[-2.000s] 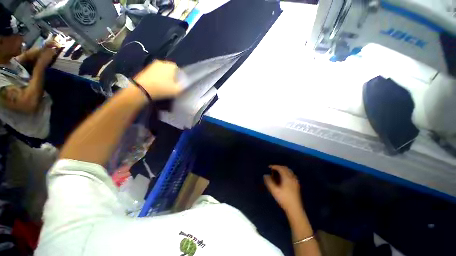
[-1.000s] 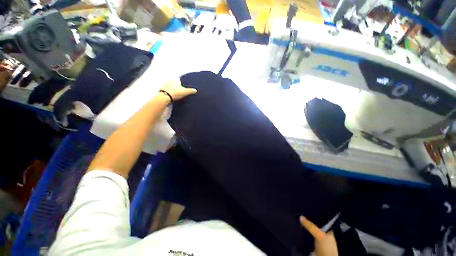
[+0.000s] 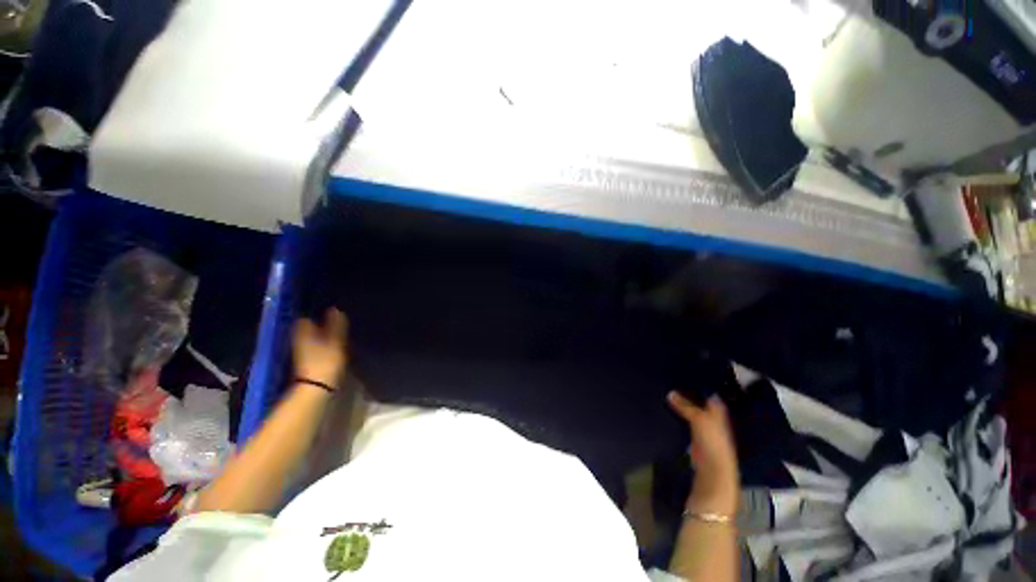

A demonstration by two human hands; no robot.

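A dark fabric panel (image 3: 500, 341) lies below the table's front edge, across my lap. Its outline merges with the shadow under the table. My left hand (image 3: 320, 350), blurred, holds its left end beside the blue crate. My right hand (image 3: 710, 443) holds its right end, thumb up; the other fingertips are hidden in the dark cloth. A white-backed panel (image 3: 205, 125) lies on the table at left. A small dark leaf-shaped piece (image 3: 748, 119) lies on the table at right.
The blue crate (image 3: 264, 341) at left holds clear plastic and red and white items. The white table (image 3: 511, 136) has a blue front edge and a ruler. Dark snips (image 3: 858, 171) lie near the machine (image 3: 909, 85). A grey, white and black fabric heap (image 3: 909, 500) lies lower right.
The dark panel has come down off the table onto my lap. My left hand moved down with it from the tabletop. The view has tilted down towards the crate and lap.
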